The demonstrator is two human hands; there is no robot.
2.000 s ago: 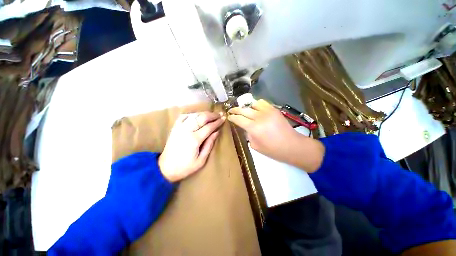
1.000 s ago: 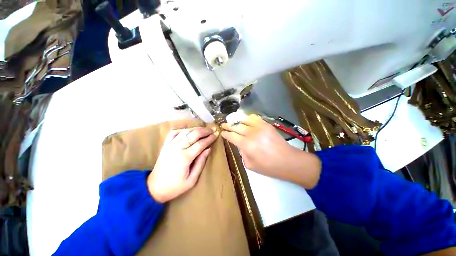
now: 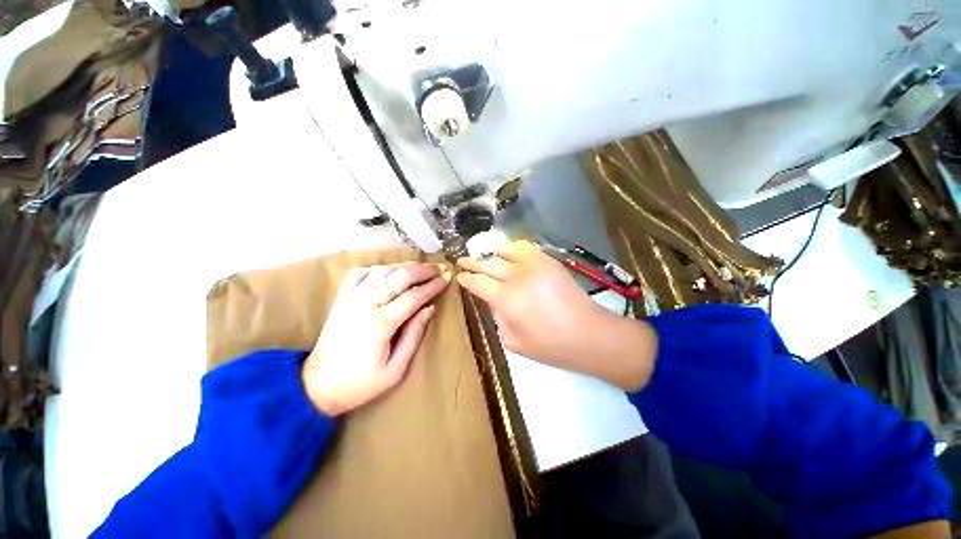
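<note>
A tan-brown fabric panel (image 3: 422,463) lies on the white table under the sewing machine head (image 3: 590,63). A brown zipper (image 3: 506,411) with a gold tooth line runs along the panel's right edge. My left hand (image 3: 369,337) lies flat on the panel, fingertips at the presser foot (image 3: 453,244). My right hand (image 3: 548,311) is at the zipper's top end, its fingertips touching the edge beside my left fingertips. Both hands press or pinch the layers there; the exact spot under the fingers is hidden.
A zipper bundle (image 3: 664,211) lies under the machine arm, with red-handled snips (image 3: 606,276) left of it. A black cord (image 3: 806,253) and another zipper bundle (image 3: 896,211) are at right. Brown cut pieces (image 3: 95,116) are heaped at far left.
The view has shifted, so the machine, panel and hands appear displaced in the picture. Both hands remain at the presser foot, and the panel and zipper keep about the same place relative to them.
</note>
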